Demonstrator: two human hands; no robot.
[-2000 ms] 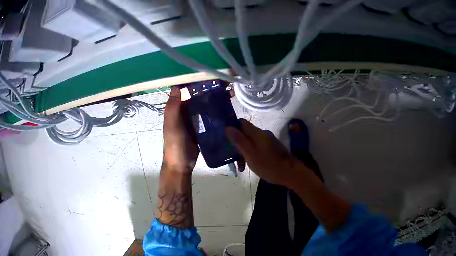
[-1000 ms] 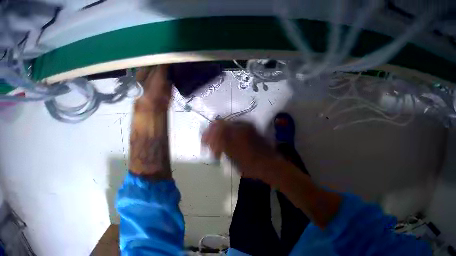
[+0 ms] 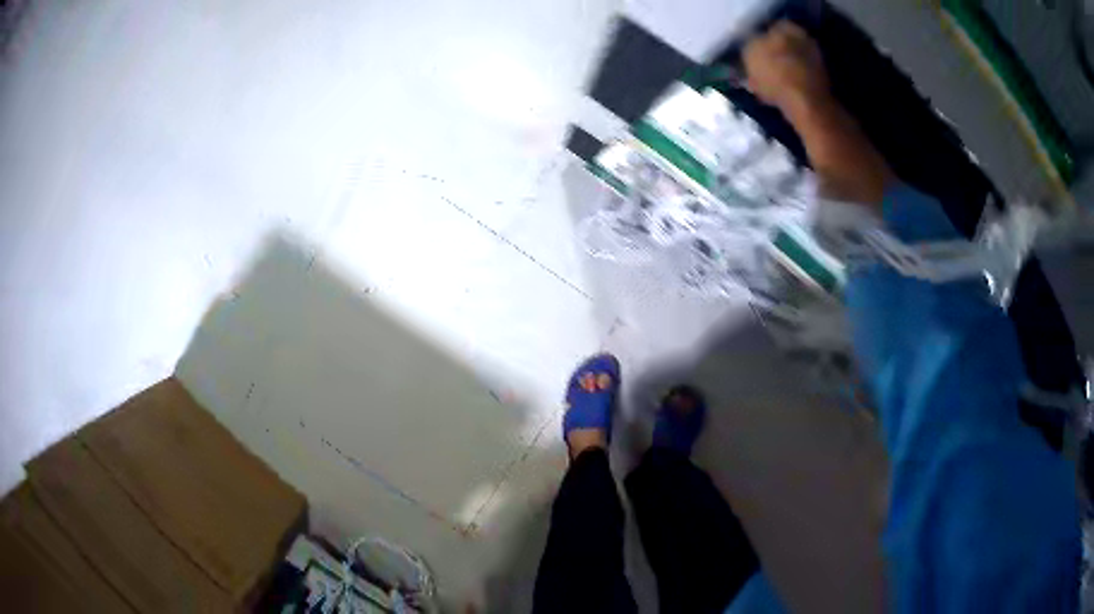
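Note:
My right hand [image 3: 782, 62] is at the upper right, blurred, with its fingers curled against a dark part of the rack. Whether it grips anything cannot be told. Its blue sleeve runs down to the lower right edge. My left hand is out of the picture. The rack shelves [image 3: 674, 154] show green strips and pale edges, tilted by the camera. Blurred white cables [image 3: 732, 252] bunch below my right hand. No phone can be made out.
Brown cardboard [image 3: 156, 504] is at the lower left. A coiled white cable and small pale items [image 3: 342, 582] lie beside it. My feet in blue slippers [image 3: 590, 402] stand on the pale floor [image 3: 360, 228]. A green-edged shelf [image 3: 1014, 90] is at the upper right.
The view has turned from the rack front to the floor and rack side. My left hand and the phone have left the picture. My right hand has moved to the upper right.

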